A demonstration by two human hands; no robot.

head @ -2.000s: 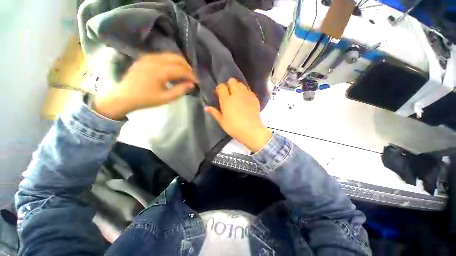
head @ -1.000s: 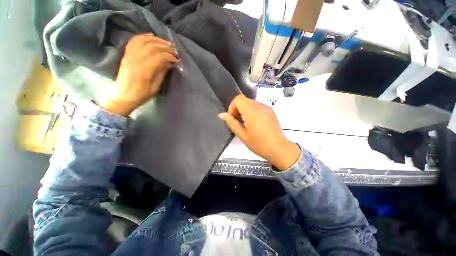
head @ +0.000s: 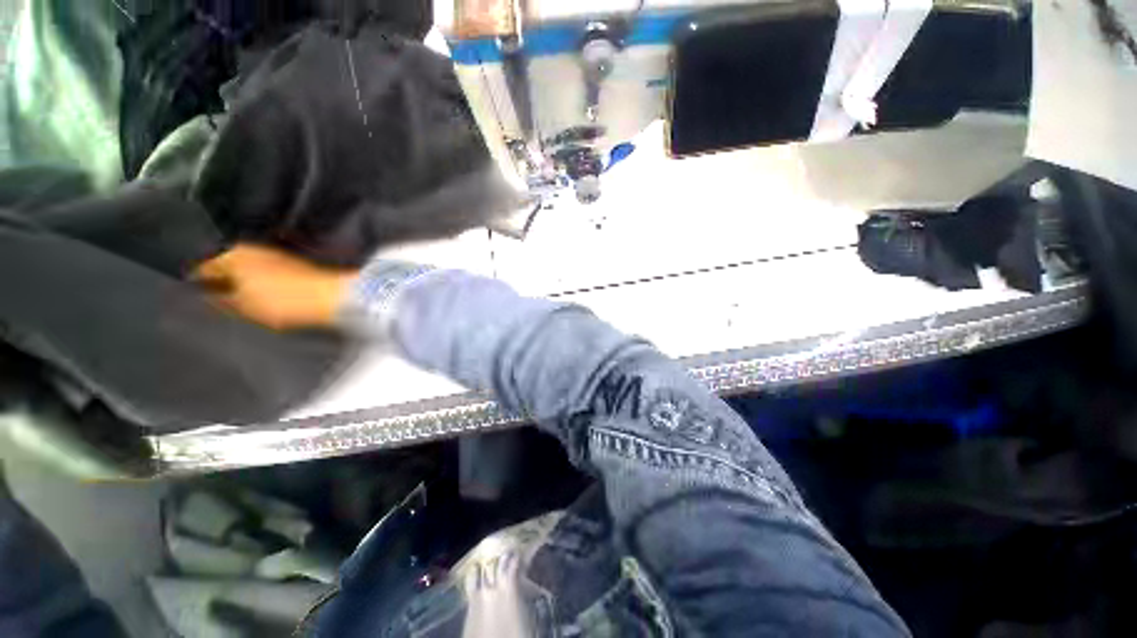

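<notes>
A dark grey garment (head: 112, 312) lies spread over the left end of the table and runs out of the picture on the left. More dark cloth (head: 337, 137), with a pale stitch line, is bunched beside the sewing machine. My right hand (head: 281, 287) is blurred and lies on the grey garment, its fingertips at a fold. Whether it grips the cloth cannot be told. My left hand is not in view; only a piece of dark blue sleeve shows at the lower left edge. The presser foot and needle area (head: 536, 187) is right of the bunched cloth.
The white machine head with a blue stripe (head: 636, 62) stands at the top middle. A black glossy panel (head: 748, 81) is on it. A crumpled black bundle (head: 916, 247) lies at the table's right. A measuring tape (head: 798, 361) runs along the front edge. Pale cloth pieces (head: 237, 536) are below the table.
The view has turned to the right. My right hand has moved left across the garment, and the grey cloth is now further left. My left hand has gone out of the picture.
</notes>
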